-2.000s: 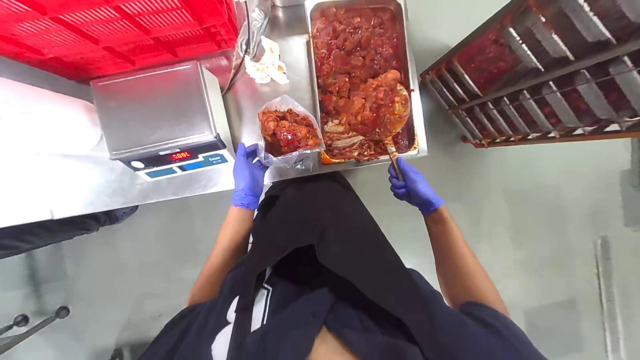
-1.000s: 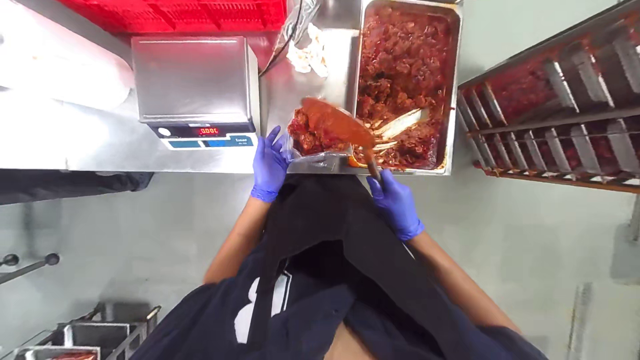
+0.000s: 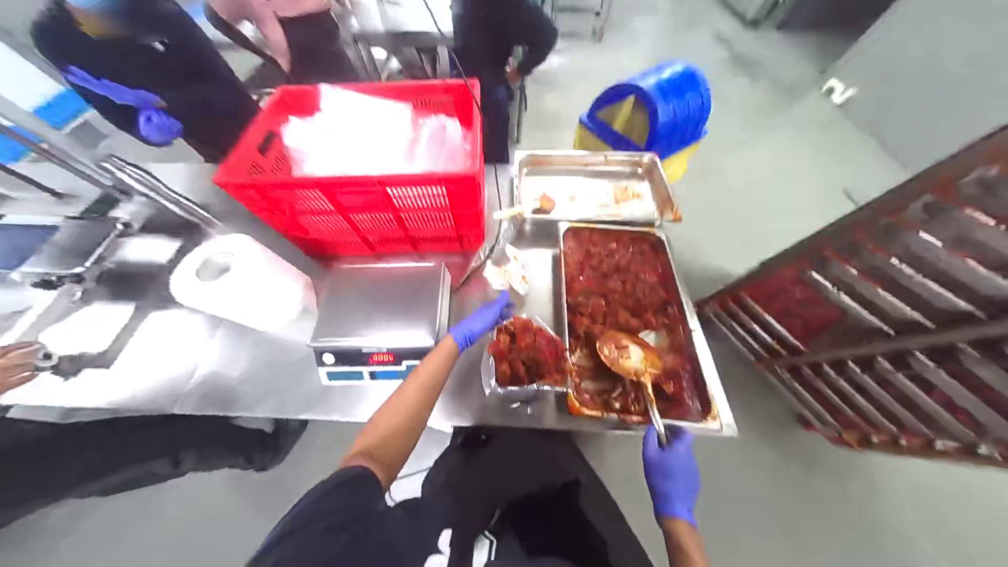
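My right hand [image 3: 672, 475], in a blue glove, grips the handle of a large serving spoon [image 3: 630, 357]. The sauce-coated bowl of the spoon is over the near part of a deep steel pan [image 3: 715, 394] of meat pieces in red sauce [image 3: 618, 276]. To the left of the pan, a clear plastic bag [image 3: 526, 356] with the same meat lies on the steel table. My gloved left hand [image 3: 482, 320] is at the bag's upper left edge; whether its fingers pinch the plastic cannot be told. A digital scale [image 3: 382, 305] stands left of the bag with its platform bare.
Behind the scale is a red plastic crate [image 3: 354, 213], with a white roll [image 3: 240, 281] at its left. A sauce-smeared steel pan [image 3: 591, 185] lies beyond the full one. A rack of trays [image 3: 874, 339] stands at right, blue tubs [image 3: 657, 110] behind. Co-workers [image 3: 150, 79] stand across the table.
The spoon has moved from over the bag back to over the pan, with my right hand. My left hand is now at the bag's upper edge. The view has tilted up.
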